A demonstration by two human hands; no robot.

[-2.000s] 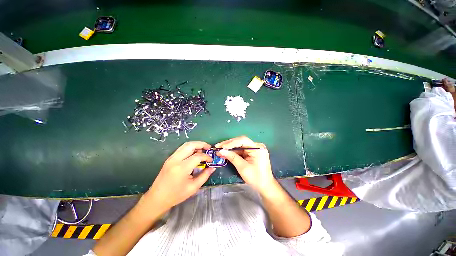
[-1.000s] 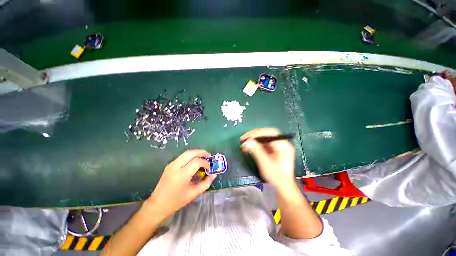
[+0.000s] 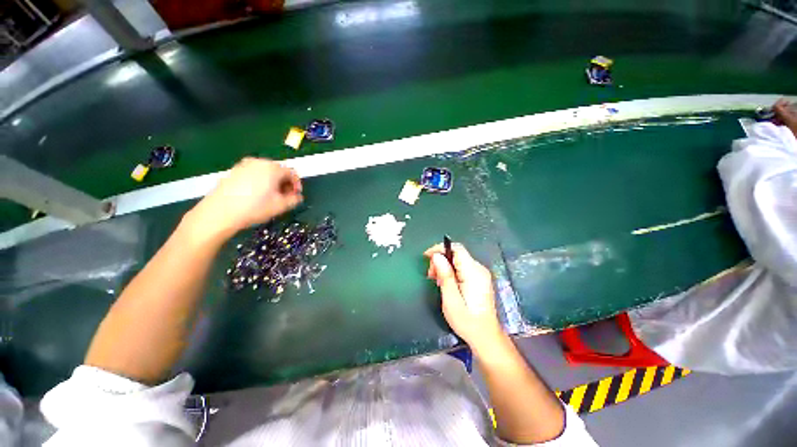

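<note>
My left hand (image 3: 260,194) reaches over the white rail, above the dark heap; its fingers are curled and I cannot tell if they hold anything. My right hand (image 3: 465,288) holds the slim black tweezers (image 3: 448,250) upright over the bench, right of the white heap. A watch housing (image 3: 437,180) with its battery (image 3: 410,192) lies on the bench near the rail. Another housing (image 3: 321,130) with a yellow-edged battery (image 3: 295,138) lies on the belt just beyond my left hand. The heap of small leaded components (image 3: 281,258) and the heap of white pads (image 3: 385,230) lie on the bench.
The white conveyor rail (image 3: 524,132) crosses beyond the bench. More housings lie on the belt, at left (image 3: 162,156) and right (image 3: 599,73). A pale stick (image 3: 677,223) lies at right, near a person's white sleeve (image 3: 762,188). A red frame (image 3: 612,345) stands below the bench edge.
My left hand has moved from the bench front up to the rail, and the housing it held now appears on the belt. My right hand stays low with the tweezers turned upright. The view has tilted.
</note>
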